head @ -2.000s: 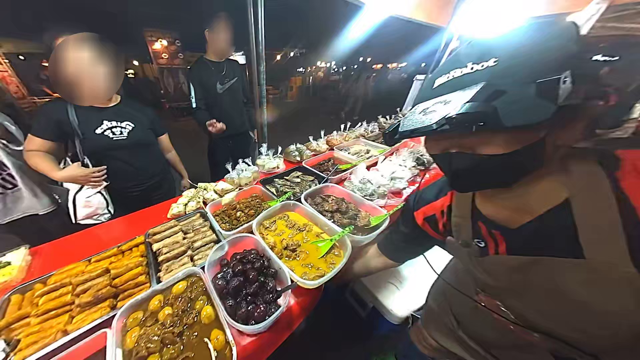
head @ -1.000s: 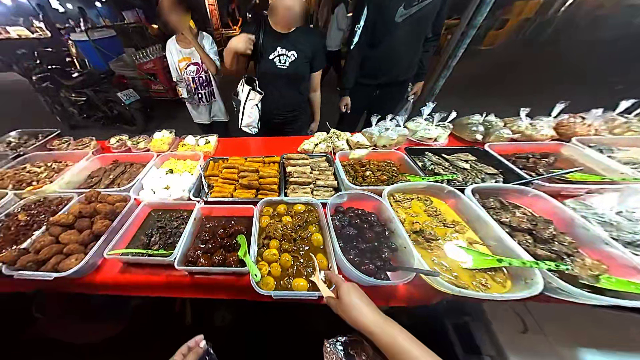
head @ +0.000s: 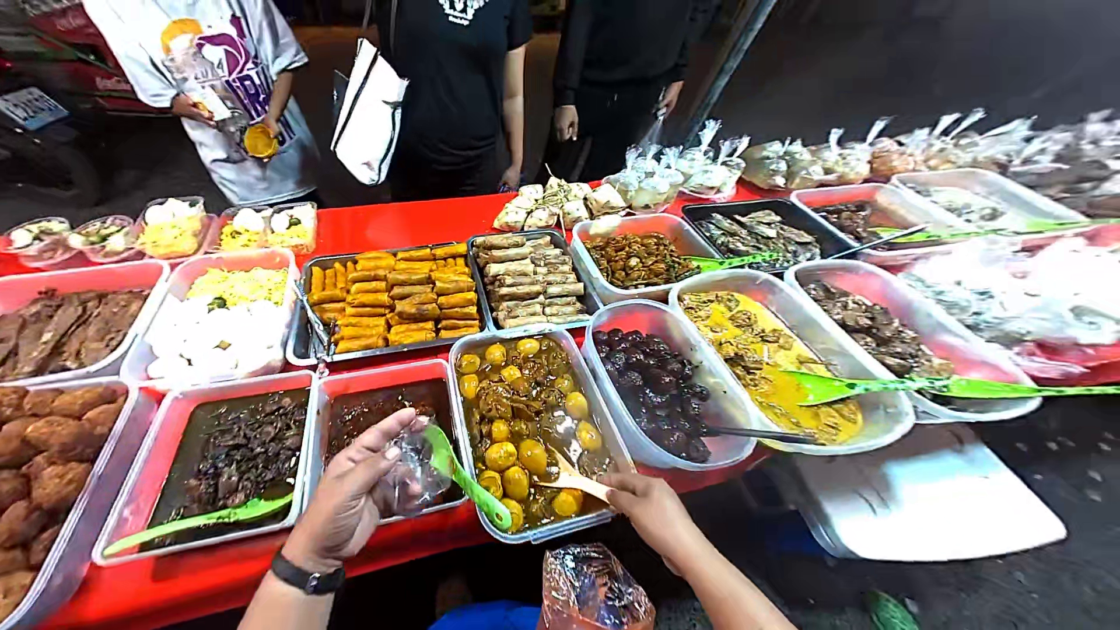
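My right hand (head: 652,516) grips the handle of a wooden spoon (head: 573,479), whose bowl end rests in a plastic tub of brown stew with whole eggs (head: 516,455). My left hand (head: 354,486), with a dark wristband, is raised over the front edge of a tub of dark red-brown stew (head: 372,394). Its fingers hold a clear plastic bag (head: 411,472). Just right of that bag, a green plastic spoon (head: 464,477) leans across to the egg stew tub. A plastic-wrapped bundle (head: 595,586) is below my hands at the bottom edge.
On the red tablecloth (head: 367,219) stand a tub of dark round pieces (head: 656,394), a tub of yellow curry (head: 761,359), trays of fried rolls (head: 394,297) and tied plastic bags (head: 647,179). Several people stand across the table, one holding a yellow-bottomed cup (head: 260,140).
My left hand has risen from the bottom edge to above the tubs, now with a clear bag. My right hand stays on the wooden spoon. The view has turned from the side toward the trays.
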